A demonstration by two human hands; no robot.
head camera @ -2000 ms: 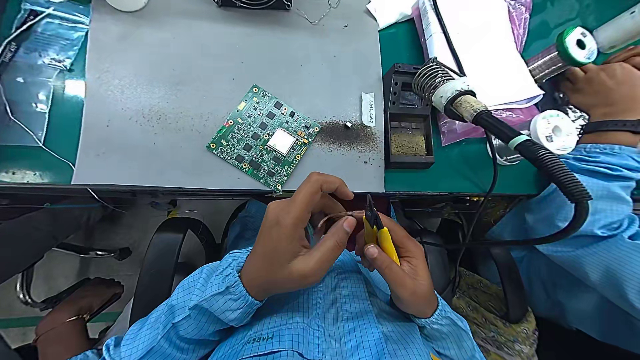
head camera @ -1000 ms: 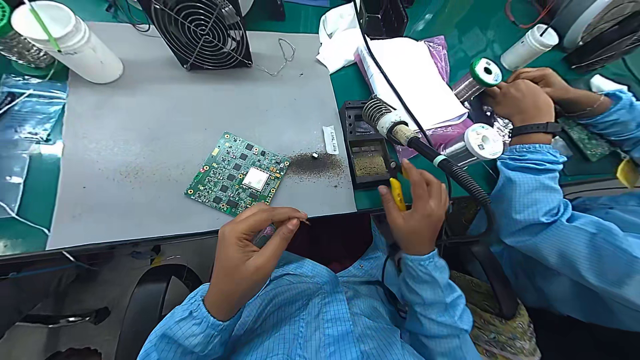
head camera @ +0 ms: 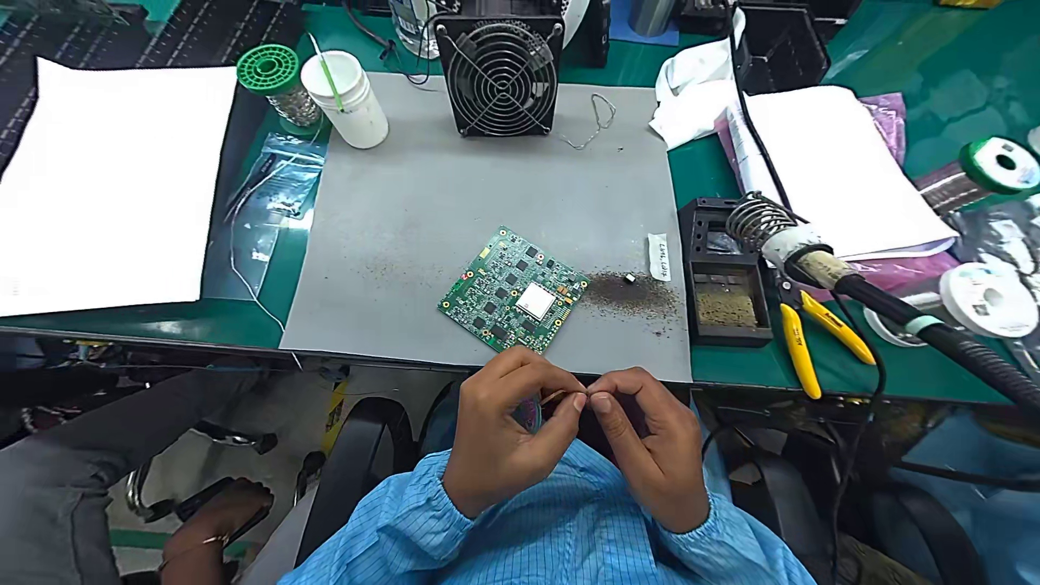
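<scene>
My left hand (head camera: pixel 512 422) pinches a thin, small strip or wire (head camera: pixel 554 397) between thumb and forefinger, just past the mat's front edge. The fingertips of my right hand (head camera: pixel 650 443) meet it at the strip's end, thumb and forefinger pinched together; what lies between them is too small to name. A green circuit board (head camera: pixel 496 288) with a white square part lies flat on the grey mat (head camera: pixel 390 211) beyond my hands. Yellow-handled cutters (head camera: pixel 803 345) rest on the green bench, right of my right hand, handles spread apart.
Right of the mat stand a soldering iron (head camera: pixel 821 264) in its coil holder and a sponge tray (head camera: pixel 725 309). Dark debris (head camera: pixel 630 296) lies beside the board. A black fan (head camera: pixel 504 77), a white bottle (head camera: pixel 349 106) and solder spools (head camera: pixel 987 301) surround the mat. Another person's arm (head camera: pixel 199 528) is low left.
The cutters, in my right hand in both earlier frames, now lie on the bench. My right hand has come back beside my left. The view has shifted, showing more of the bench's left side.
</scene>
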